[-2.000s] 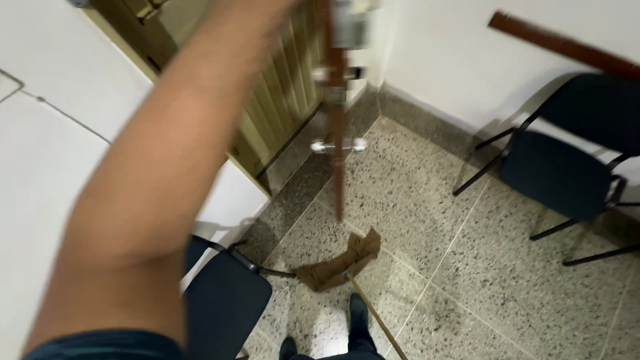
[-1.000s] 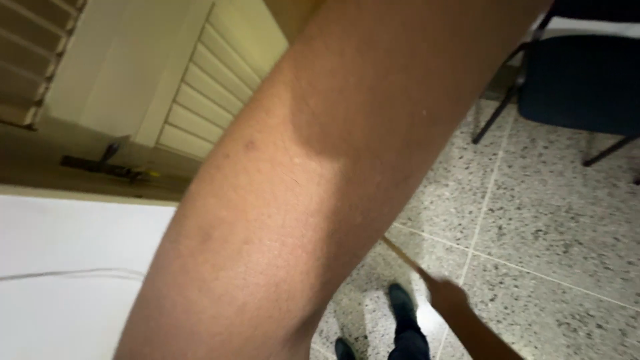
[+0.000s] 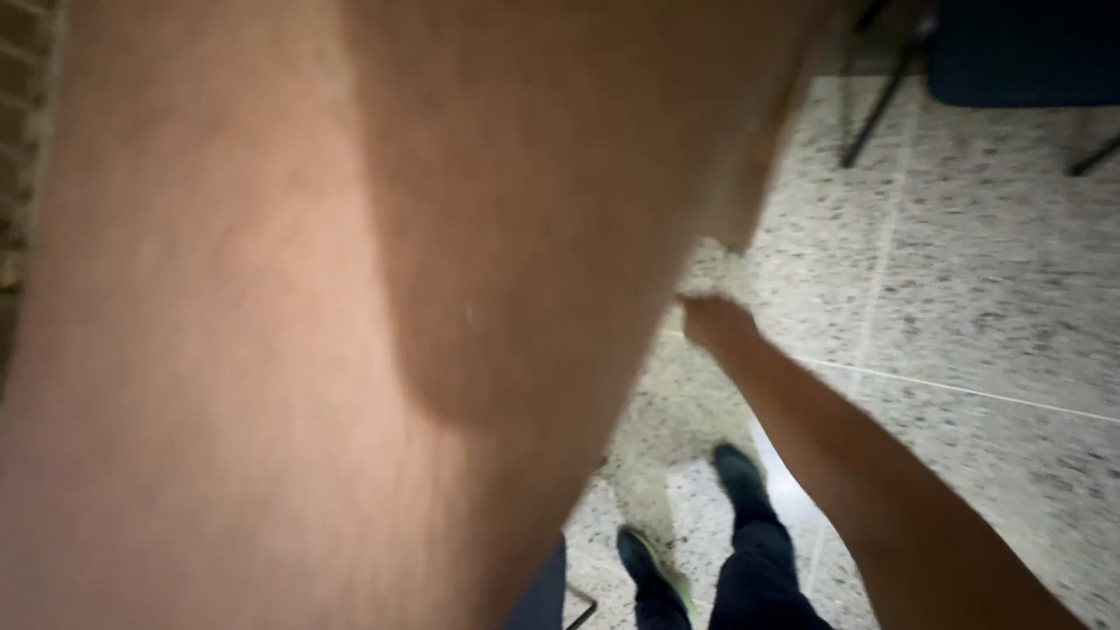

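Observation:
My left forearm fills the left and middle of the head view, very close and blurred. It runs up past the top edge, and my left hand is out of sight. To its right, my right hand is low over the floor with curled fingers, around the end of a thin wooden stick. Most of the stick is hidden behind my left forearm. A blurred tan-brown thing shows beside the forearm's edge, above my right hand; I cannot tell what it is.
A dark chair with thin black legs stands at the upper right. Speckled tile floor spreads beneath it. My dark shoes are at the bottom. Part of another dark chair shows at the bottom centre.
My left forearm covers more of the view than before. My right hand and forearm have come further into view, reaching up and left. The brown cloth seen on the floor earlier is not plainly visible.

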